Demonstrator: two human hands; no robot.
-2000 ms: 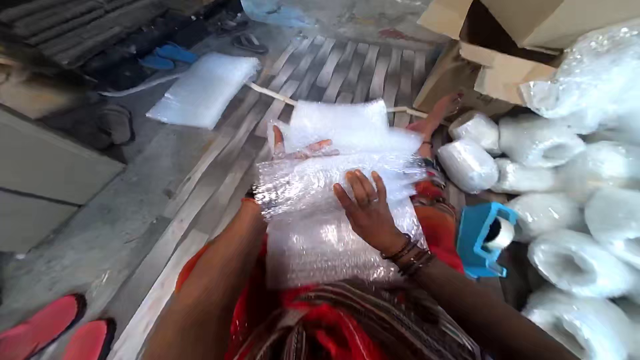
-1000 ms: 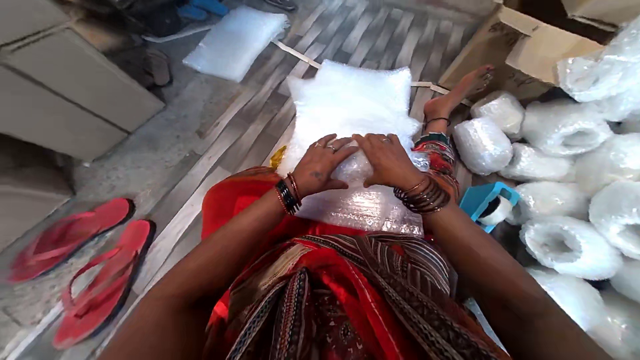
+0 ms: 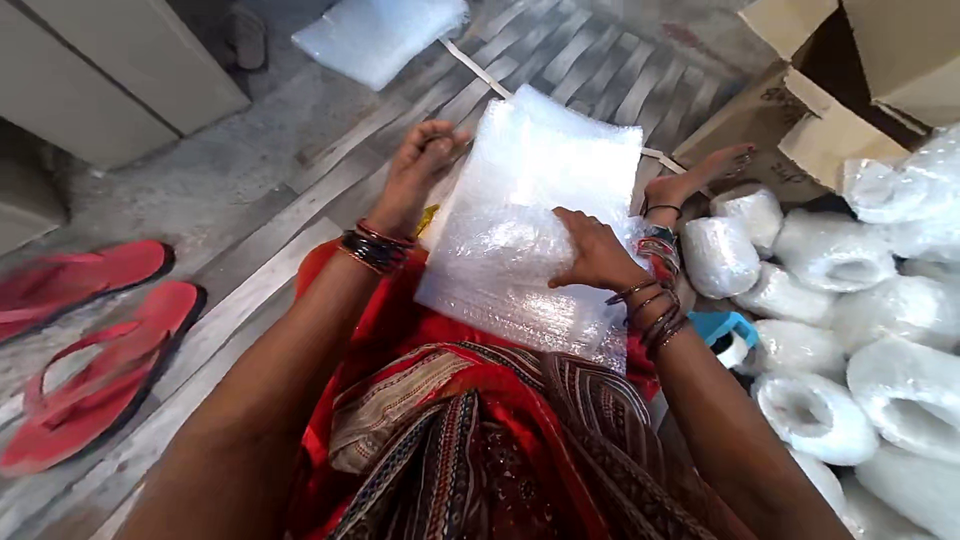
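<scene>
Sheets of bubble wrap (image 3: 517,255) lie in a flat stack across my lap and lower legs. My right hand (image 3: 592,251) rests on the top sheet near its right edge, fingers spread and palm down. Raised just beyond the stack's left edge, my left hand (image 3: 424,169) has curled fingers; whether it pinches anything cannot be told. A bit of yellow material (image 3: 427,219) shows beside the stack, under the left wrist.
Several rolls of clear wrapped plastic (image 3: 814,416) pile up at the right. A blue tape dispenser (image 3: 724,330) stands beside them, an open cardboard box (image 3: 750,120) behind. Pink flip-flops (image 3: 112,367) lie at the left. Another folded bubble-wrap bundle (image 3: 382,37) lies at the far left.
One second ago both hands lay together on the bubble wrap; my left hand has since lifted off to the left, and my right hand stays on the sheet.
</scene>
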